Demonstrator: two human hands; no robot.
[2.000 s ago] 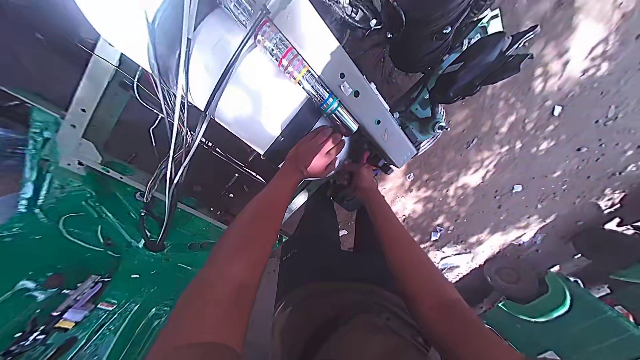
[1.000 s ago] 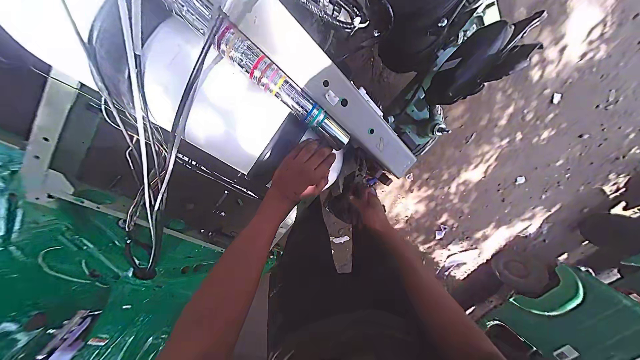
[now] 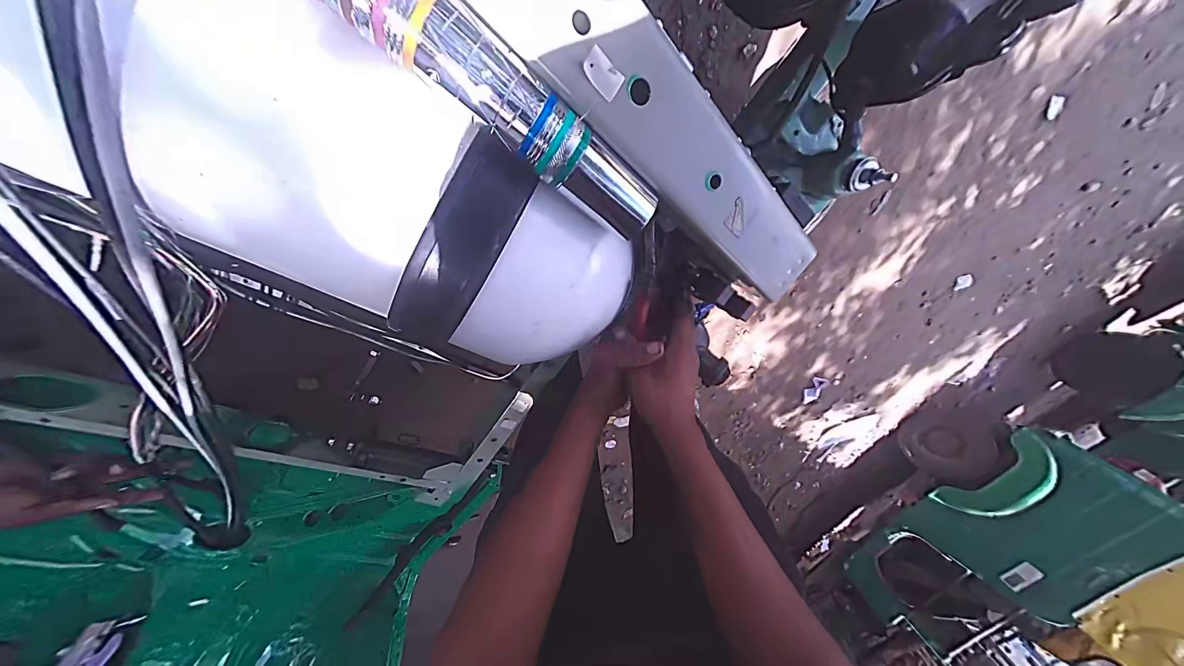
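Note:
Both my hands meet low beside the rounded end of a white cylindrical tank (image 3: 564, 277). My left hand (image 3: 615, 365) lies against my right hand (image 3: 668, 379), its thumb bent across. The fingers of both reach into dark shadow around dark parts, with a red spot near them, so what they grip is hidden. A black strap (image 3: 467, 236) wraps the tank. Above my hands ends a shiny metal tube (image 3: 620, 194) wrapped with coloured bands. Along it runs a grey metal frame rail (image 3: 703, 157) with round holes.
Loose cables (image 3: 139, 277) hang at the left over a green painted metal body (image 3: 305, 555). Part of another person's hand (image 3: 55, 490) shows at the left edge. Dirt ground (image 3: 934, 231) with litter is at the right, beside green panels (image 3: 1082, 527) and black-covered parts (image 3: 925, 55).
My left hand has moved from the rounded tank end, where it was a second ago, down and right against my right hand. The tank and rail appear closer.

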